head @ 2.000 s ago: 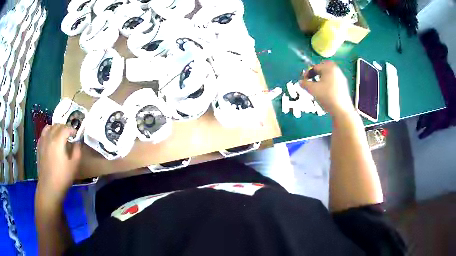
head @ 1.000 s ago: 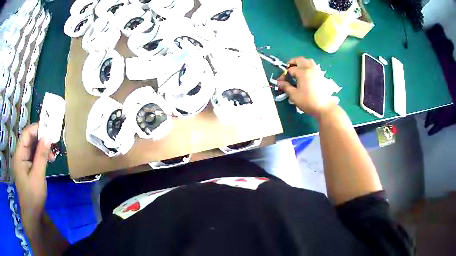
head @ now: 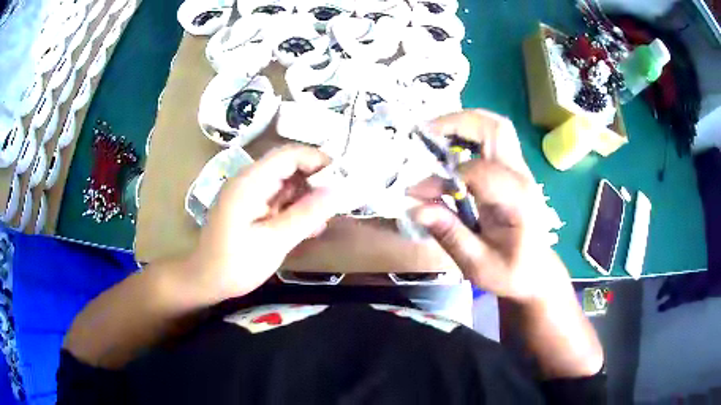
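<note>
White rounded housings with dark discs, such as this one [head: 239, 109], stand in rows on a brown cardboard sheet [head: 178, 103]. My left hand [head: 265, 210] is at the front middle, its fingertips closed on a white housing [head: 368, 178] between my hands. Glare and blur hide that housing's edges and its meeting with the housings behind. My right hand [head: 494, 202] holds the pliers [head: 449, 172], black with yellow patches, jaws pointing up and left. A small pale piece [head: 413, 224] shows at its thumb tip; I cannot tell what it is.
Red wired parts [head: 109, 174] lie on the green mat [head: 118, 95], right of long rows of white shells [head: 55, 95]. At right are an open parts box [head: 553, 91], a yellow object [head: 568, 144], a green bottle [head: 644, 67], a phone [head: 605, 228] and a white strip [head: 638, 236].
My left hand has moved from the far left to the middle with the white housing. My right hand has come closer to it with the pliers. The view has shifted, showing more of the parts box.
</note>
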